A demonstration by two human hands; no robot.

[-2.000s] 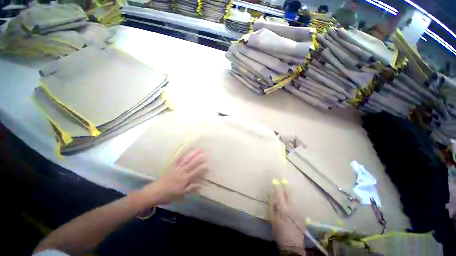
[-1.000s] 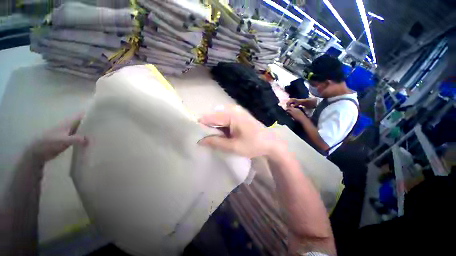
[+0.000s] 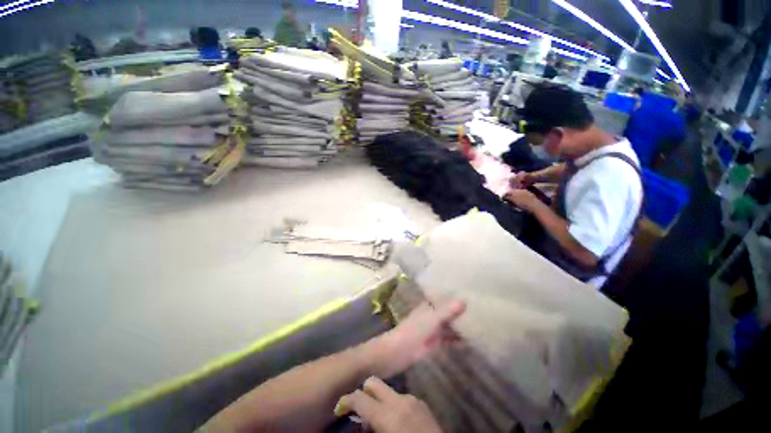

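Note:
The near-side stack of grey-beige panels with yellow edges (image 3: 516, 287) hangs over the table edge at the lower right, its top panel spread out and slightly rumpled. My left hand (image 3: 423, 334) reaches across from the lower left and rests against the left side of this stack, fingers towards the panels; whether it grips one is unclear. My right hand (image 3: 390, 412) is at the bottom edge, partly cut off, with curled fingers, close below my left forearm; what it holds, if anything, cannot be made out.
Narrow grey-beige strips (image 3: 338, 245) lie on the table sheet (image 3: 186, 271), near a white scrap (image 3: 393, 221). Tall folded bundles (image 3: 292, 110) stand at the far side. A black heap (image 3: 431, 173) lies behind the stack. A masked person (image 3: 583, 182) works at right. Yellow tape (image 3: 245, 348) lines the table edge.
The panel held up between both hands is no longer raised. My left hand has crossed right to the stack, and my right hand has dropped to the bottom edge. The view has shifted.

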